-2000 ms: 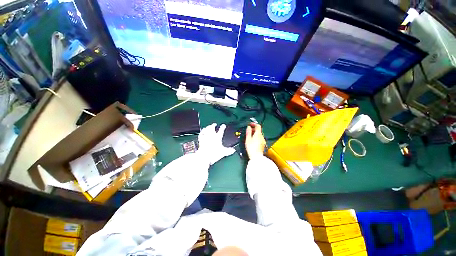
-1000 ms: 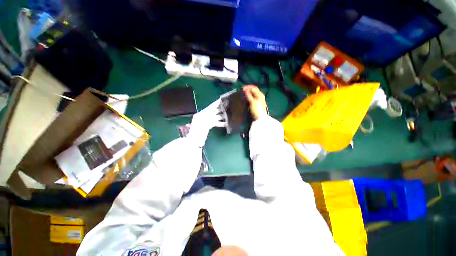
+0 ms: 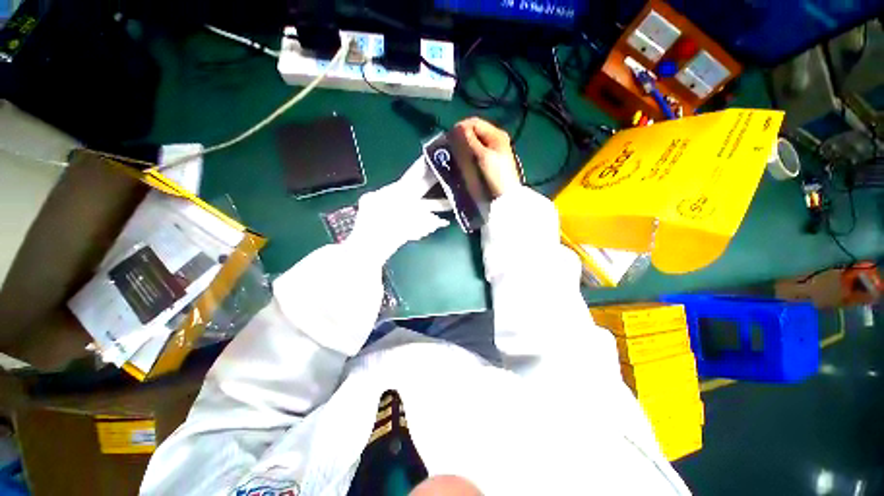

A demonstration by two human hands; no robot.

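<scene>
My left hand [image 3: 408,200], in a white glove, holds the left side of a dark set-top box [image 3: 459,181]. The box is tilted up above the bench, with a round logo on its front edge. My bare right hand [image 3: 494,158] grips its right side. A second black set-top box [image 3: 321,155] lies flat on the mat to the left. A remote control [image 3: 341,223] lies partly hidden beneath my left sleeve. An open yellow retail carton [image 3: 669,189] with "Star" print lies to the right.
A white power strip [image 3: 366,64] and tangled black cables [image 3: 524,117] lie behind. An open carton with papers [image 3: 151,278] is at left. The orange-red case [image 3: 662,66] is at back right. Yellow boxes [image 3: 663,376] and a blue bin [image 3: 754,336] are below the bench edge.
The view has tipped down toward the bench. The set-top box has been lifted off the mat and turned up between both hands, and its logo edge now shows.
</scene>
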